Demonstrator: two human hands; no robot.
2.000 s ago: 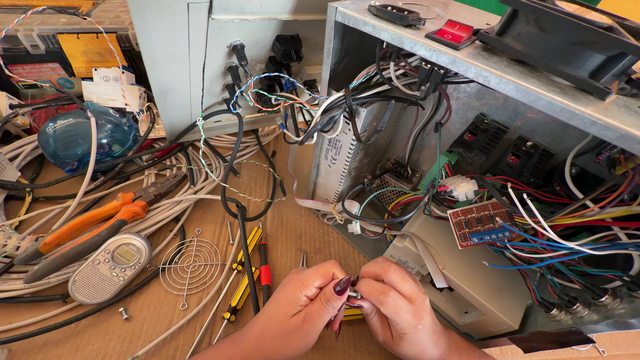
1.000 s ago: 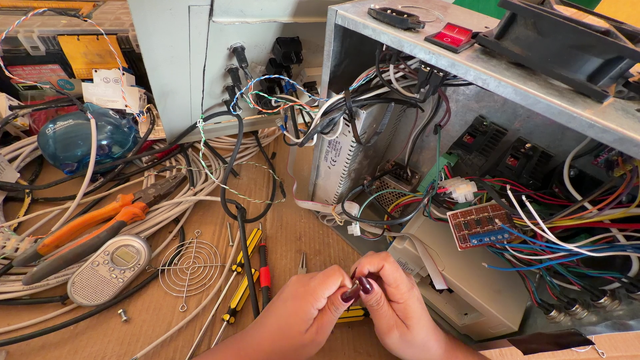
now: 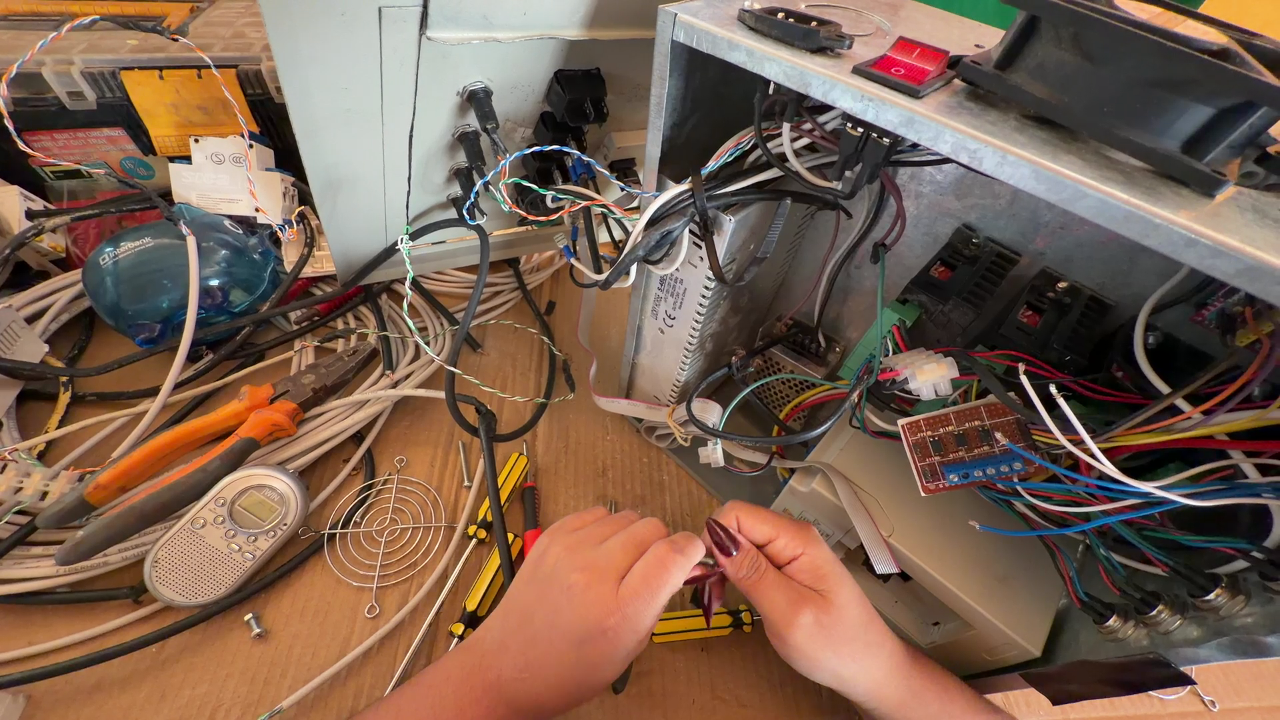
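Observation:
My left hand (image 3: 600, 590) and my right hand (image 3: 790, 590) meet at the lower middle, fingertips pinched together around a small item that the fingers mostly hide; its kind cannot be told. Beneath them lies a yellow-and-black screwdriver handle (image 3: 690, 625) on the cardboard. Left of my left hand are more yellow-and-black screwdrivers (image 3: 485, 590) and a red-and-black handle (image 3: 531, 508). To the right stands an opened metal enclosure (image 3: 690, 30) with a power supply (image 3: 690, 310), wire bundles and a small brown circuit board with a blue terminal block (image 3: 965, 445).
Orange-handled pliers (image 3: 200, 450), a silver pocket radio (image 3: 225, 535), a wire fan guard (image 3: 390, 530) and a screw (image 3: 254, 625) lie left among coiled cables. A black fan (image 3: 1120, 90) and a red rocker switch (image 3: 905, 65) rest on the enclosure.
My hands have stayed close together, while the fingers have shifted around the small item. The long-nosed tool tip seen earlier beyond my left hand is now hidden.

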